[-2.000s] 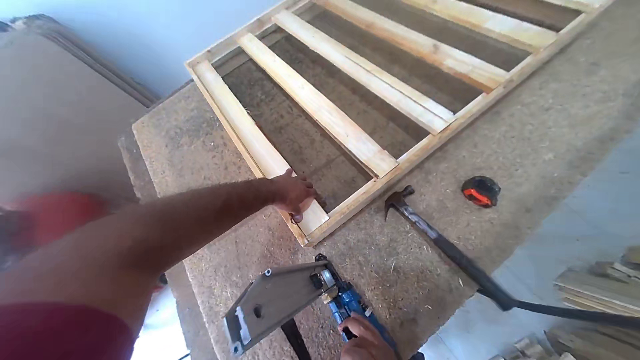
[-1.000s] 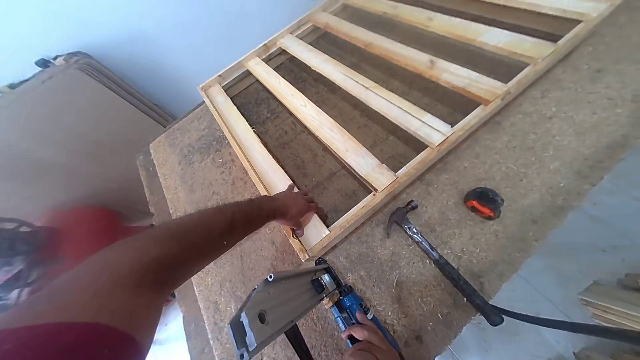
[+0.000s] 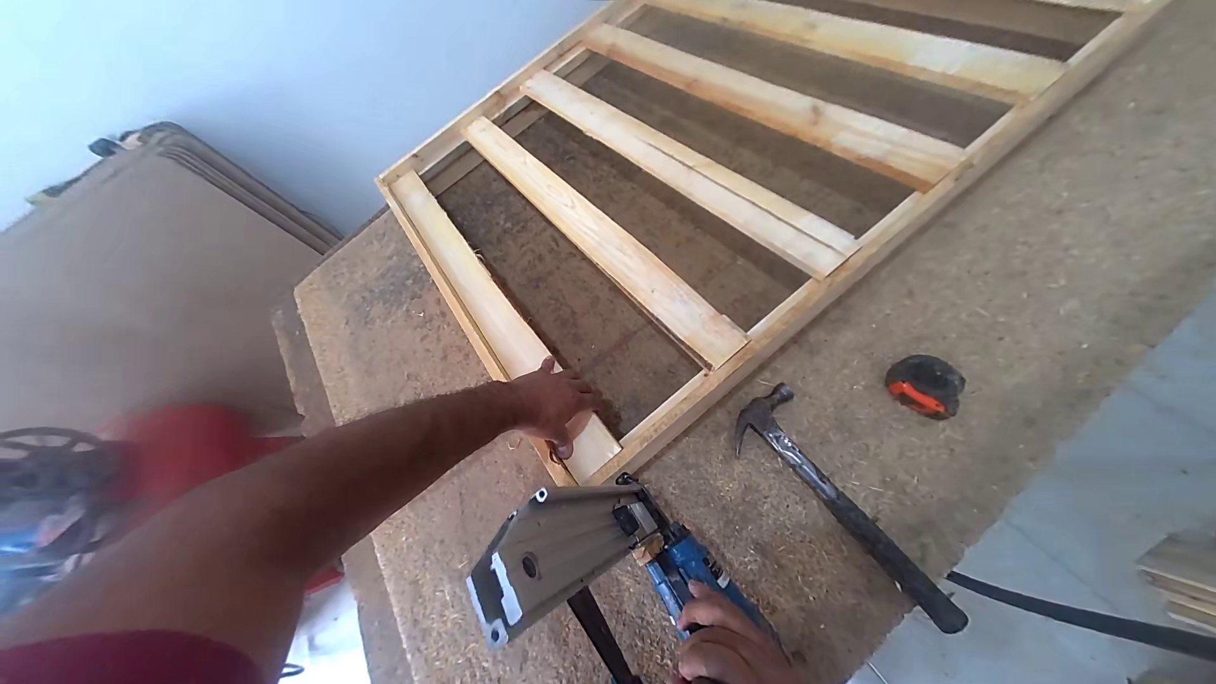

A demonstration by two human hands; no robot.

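Note:
My left hand [image 3: 556, 404] grips the near end of the leftmost wooden slat [image 3: 475, 285], thumb on one edge and fingers over the other. The slat lies along the left side of a slatted wooden frame [image 3: 779, 306]. My right hand [image 3: 727, 636] is closed around a blue pneumatic nailer [image 3: 698, 570] with a long grey magazine [image 3: 560, 551]. The nailer's nose is close to the frame's near corner; whether it touches cannot be told. Right of the nailer lies a claw hammer [image 3: 855, 518], and beyond it a black and orange tape measure [image 3: 924, 387].
The frame rests on a chipboard worktop [image 3: 1064, 285] strewn with wood dust. A black hose [image 3: 1073, 617] runs off to the right, near stacked wood pieces [image 3: 1183, 579] on the floor. Large brown panels [image 3: 142, 285] lean at the left wall, behind a blurred red machine [image 3: 190, 456].
The view has shifted slightly. My left hand stays on the slat's near end, and my right hand keeps hold of the nailer at the frame's corner.

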